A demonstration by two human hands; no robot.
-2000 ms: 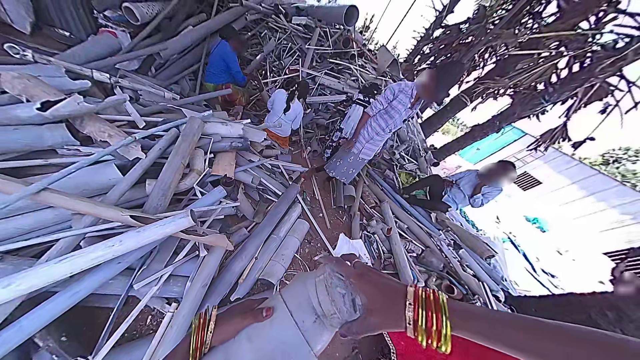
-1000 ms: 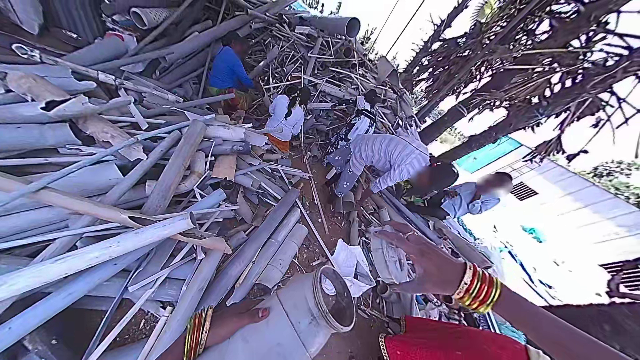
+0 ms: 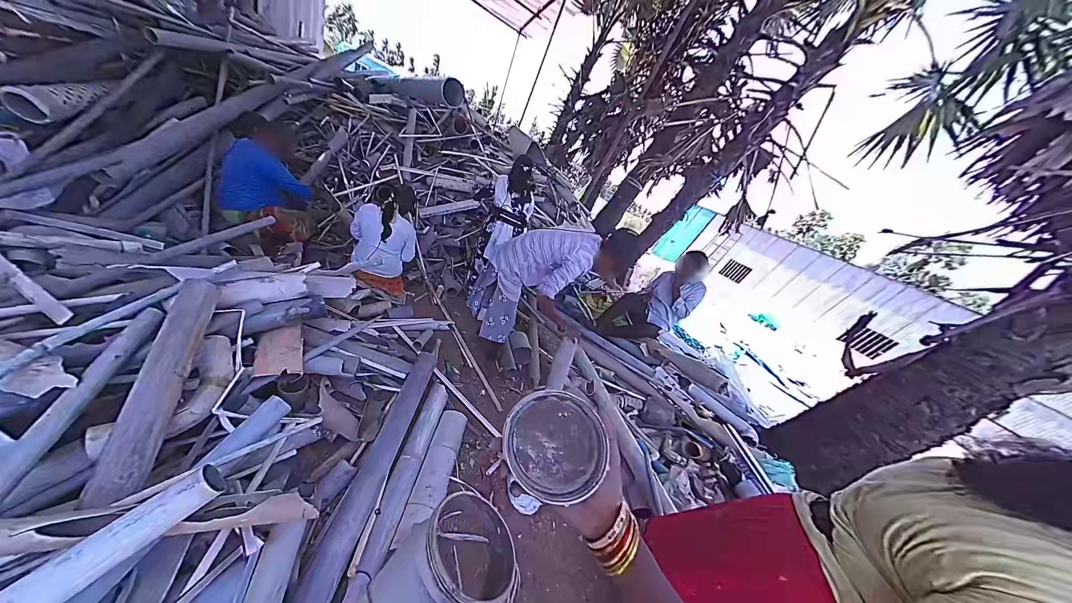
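A round, greyish end cap (image 3: 556, 447) with a raised rim is gripped in my right hand (image 3: 605, 494), its flat face towards the camera. Red and gold bangles circle that wrist. Below and to the left of the cap, the round open mouth of a grey plastic pipe fitting (image 3: 473, 548) shows at the bottom edge, with something thin and pale inside. Cap and fitting are apart. My left hand is out of the frame.
Heaped scrap pipes (image 3: 159, 377) fill the left and centre. Several people crouch or bend among them, one in a striped shirt (image 3: 544, 255). A tree trunk (image 3: 904, 402) leans at right, near a person in red cloth (image 3: 737, 548).
My right hand has drawn the cap off the fitting's mouth and turned its face to the camera. My left hand has gone out of view. The person in the striped shirt has bent down.
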